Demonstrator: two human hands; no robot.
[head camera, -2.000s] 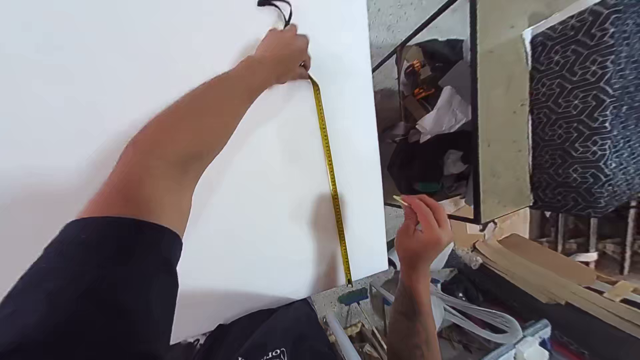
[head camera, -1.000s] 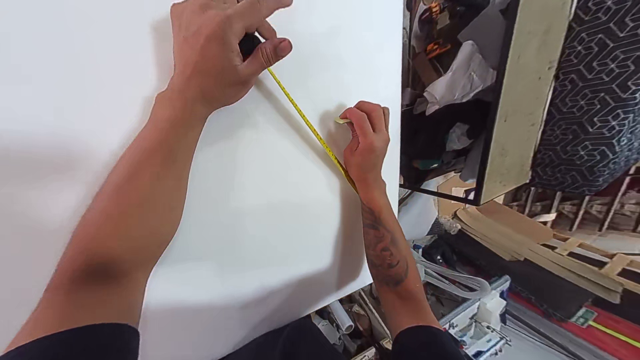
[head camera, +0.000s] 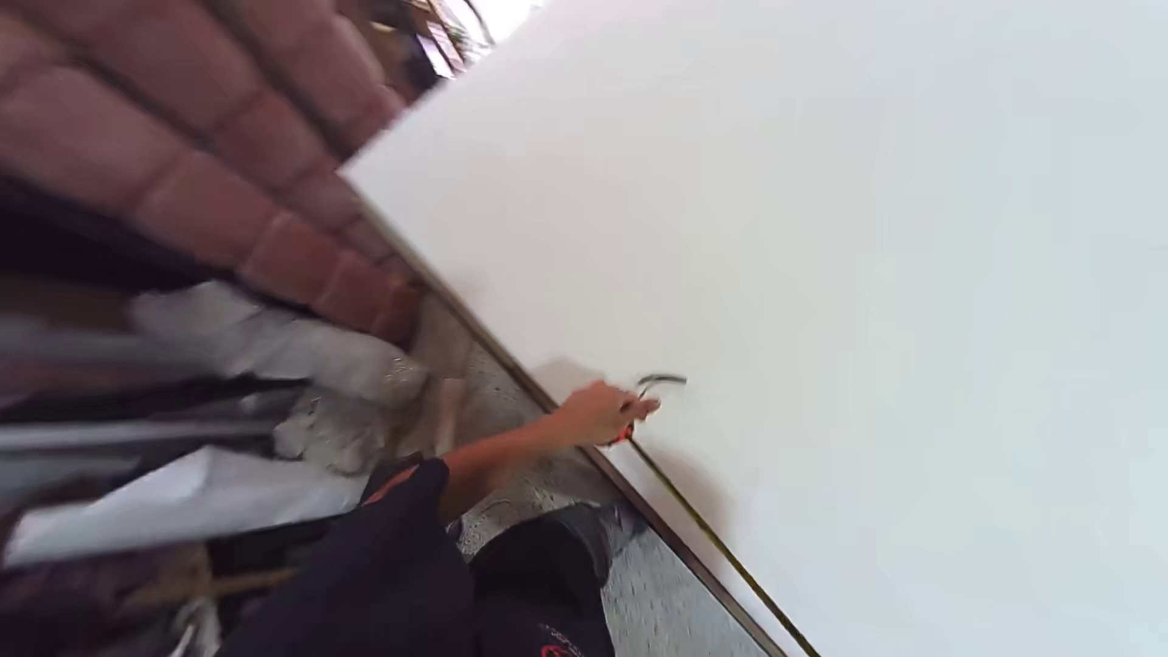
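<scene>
My left hand (head camera: 598, 415) is closed around a tape measure (head camera: 624, 434) near the edge of a large white board (head camera: 821, 274). Little of the case shows past my fingers, only a red-orange part, and a dark strap (head camera: 662, 379) loops out above them. From the hand the yellow tape blade (head camera: 721, 545) runs down and right over the board, close to its edge, and leaves the frame at the bottom. My right hand is out of view.
Reddish blocks (head camera: 210, 201) are stacked beyond the board's far left corner. Blurred at left lie wrapped bundles and a white sheet (head camera: 201, 497). Speckled floor (head camera: 666, 593) shows below the board's brown edge (head camera: 484, 338).
The view has swung strongly to another part of the board. My right hand, seen before with a small pale piece between its fingers, has left the view.
</scene>
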